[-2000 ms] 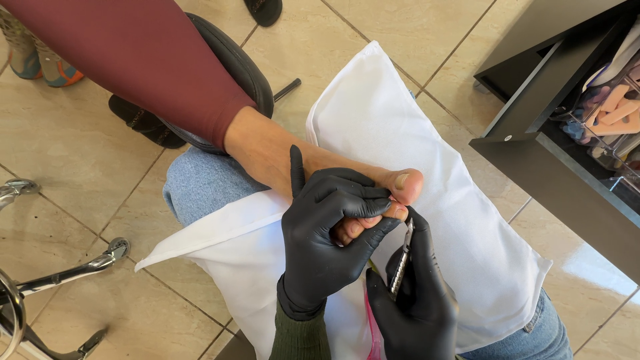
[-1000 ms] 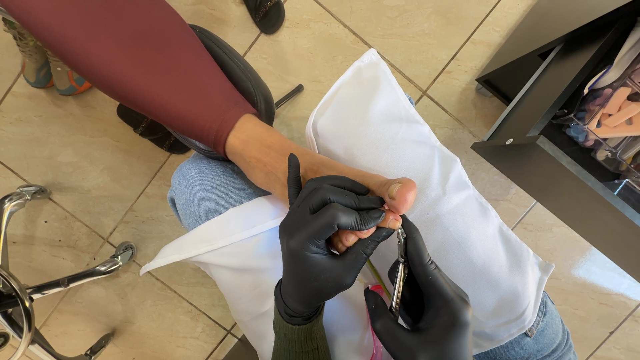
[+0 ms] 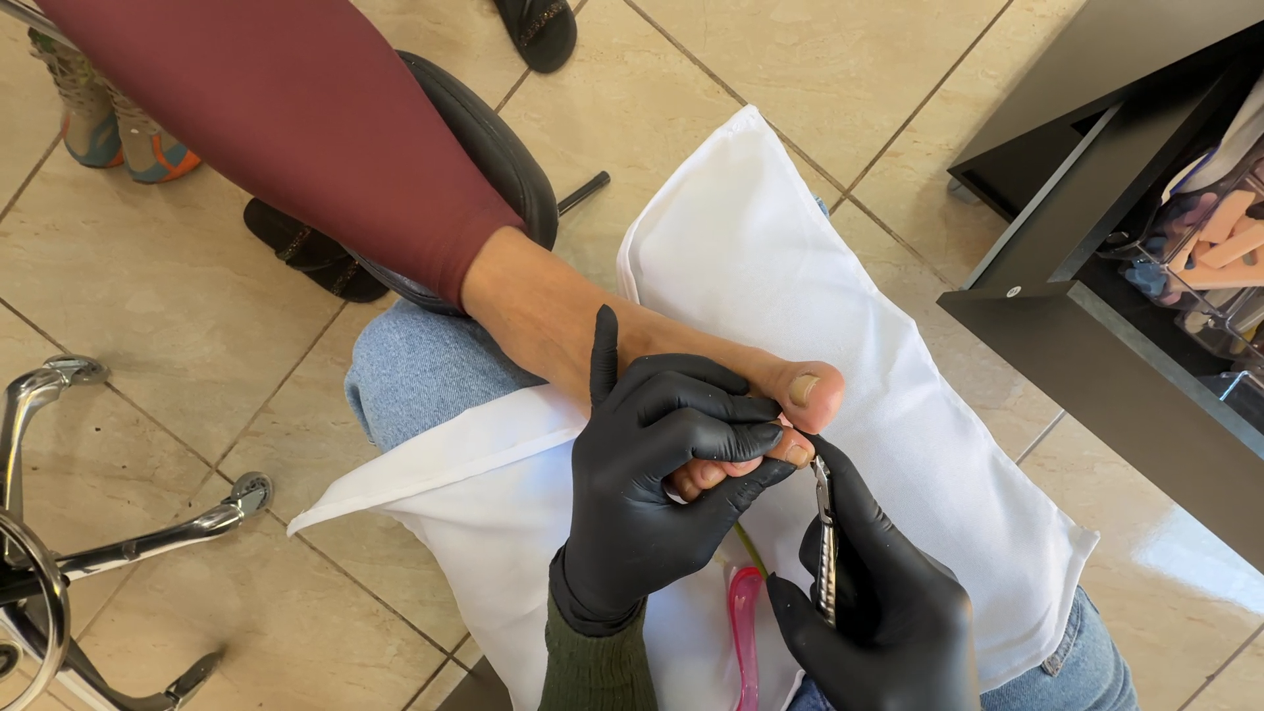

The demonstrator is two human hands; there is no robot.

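A person's bare foot (image 3: 563, 316) lies across my lap over a white cloth (image 3: 889, 415). My left hand (image 3: 662, 474), in a black glove, is closed around the smaller toes, its fingertips on the toe beside the big toe (image 3: 812, 393). In my right hand (image 3: 889, 592), also gloved in black, are metal nippers (image 3: 825, 533), their tip at that same toe's nail; the palm hides part of the handles. Below the toes, a pink plastic handle (image 3: 744, 632) and a thin green stick (image 3: 751, 549) rest on the cloth.
An open dark drawer (image 3: 1136, 395) at right holds a clear container with peach-coloured pieces (image 3: 1229, 242). A chrome wheeled stool base (image 3: 148, 543) stands at lower left. Black sandals (image 3: 311, 247) lie on the tiled floor (image 3: 158, 267). Another person's shoes (image 3: 148, 148) show at upper left, near a black padded support (image 3: 513, 168).
My right hand and the nippers have shifted slightly at the toe since the earliest frame. My left hand keeps its hold on the toes.
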